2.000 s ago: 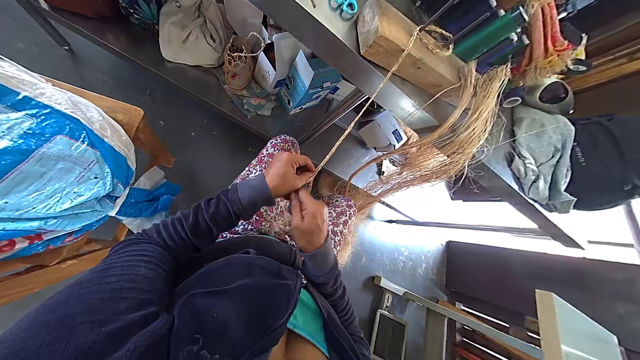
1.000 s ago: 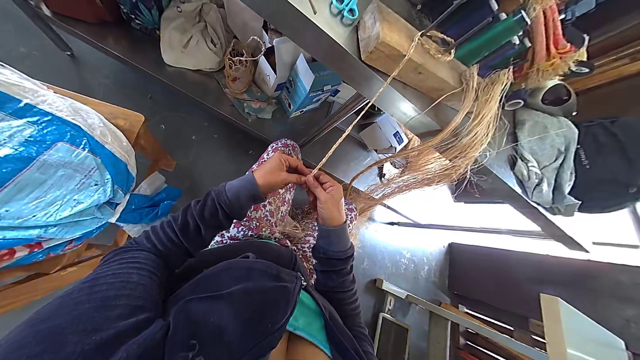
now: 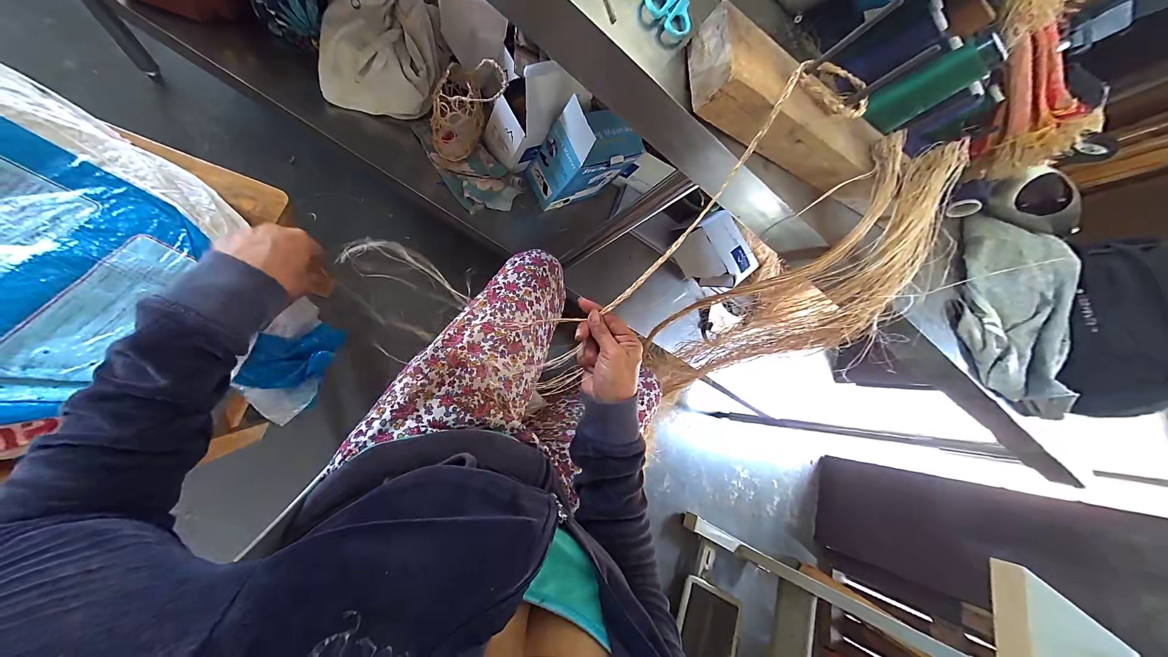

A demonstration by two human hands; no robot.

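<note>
A twisted cord of plant fibre (image 3: 693, 224) runs taut from a loop beside a wooden block (image 3: 776, 100) down to my right hand (image 3: 610, 354), which pinches its lower end between thumb and fingers. Loose strands stick out from that pinch over the floral-print trousers (image 3: 484, 338). My left hand (image 3: 278, 260) is well off to the left, blurred, with its fingers curled; whether it holds strands cannot be made out. Thin wisps of fibre (image 3: 401, 255) hang in the air right of it. A large bundle of long tan fibres (image 3: 821, 292) spreads from the block past my right hand.
The metal table edge (image 3: 639, 100) crosses above the knees, with turquoise scissors (image 3: 671, 16) and thread spools (image 3: 931, 82) on top. A lower shelf bears a blue box (image 3: 584, 155) and a cloth bag (image 3: 379, 59). At left, a blue plastic bag (image 3: 100, 246) lies on a wooden stool (image 3: 210, 178).
My left hand, earlier close against my right at the cord's end, has swung far out to the left. My right hand remains at the cord's end. Loose wisps now show between the hands.
</note>
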